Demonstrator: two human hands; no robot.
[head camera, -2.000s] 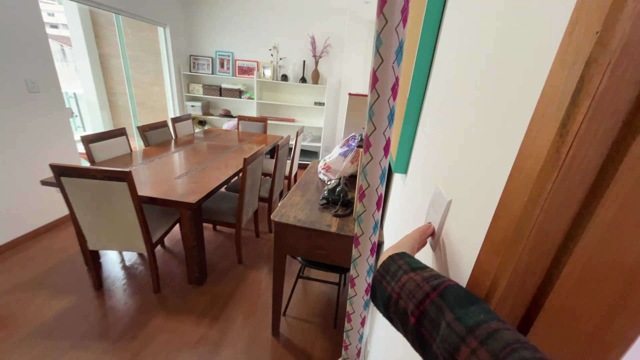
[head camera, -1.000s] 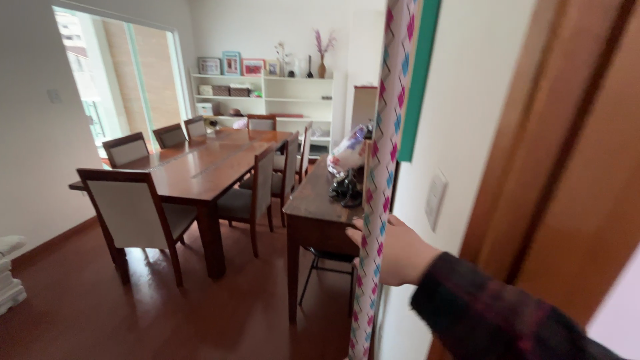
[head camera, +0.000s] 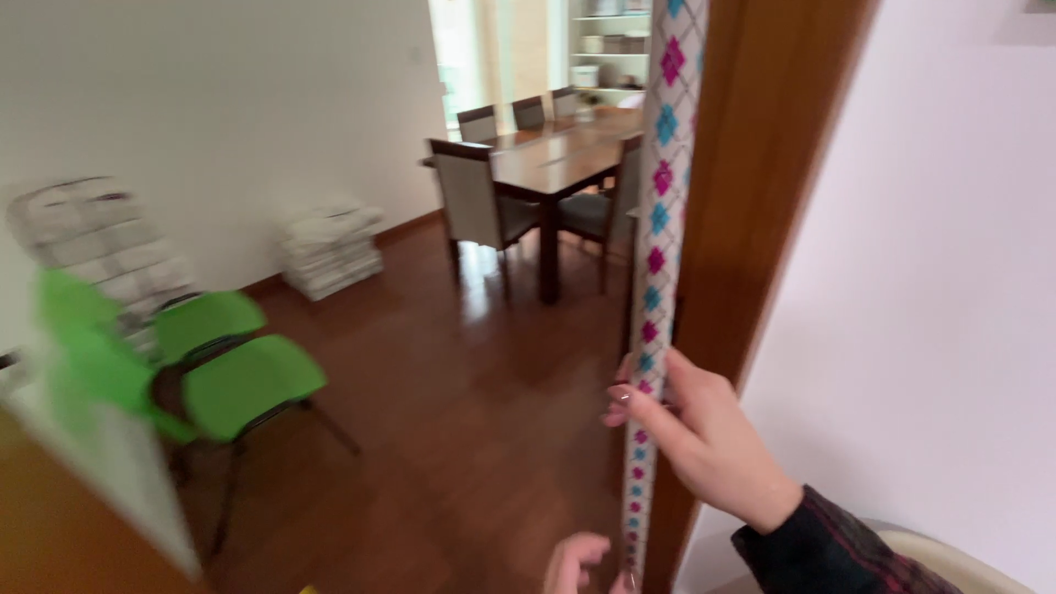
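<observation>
A long upright board or strip with a pink and blue diamond pattern (head camera: 656, 260) runs from the top of the view down to the bottom, beside a brown wooden door frame (head camera: 742, 165). My right hand (head camera: 709, 437), in a dark plaid sleeve, is closed around its lower part, thumb in front and fingertips behind. Lower down, my left hand (head camera: 582, 561) is partly in view at the bottom edge, fingers curled near the strip; whether it touches the strip cannot be told.
Green chairs (head camera: 256, 384) stand at the left before stacked white wrapped packs (head camera: 330, 247). A wooden dining table (head camera: 561, 157) with upholstered chairs (head camera: 466, 194) is further back, near white shelves (head camera: 610, 54). A pale wall (head camera: 924, 247) is at the right.
My right hand has gone from a wall switch plate to the patterned strip and now grips it. My left hand has come into view. The view has swung left.
</observation>
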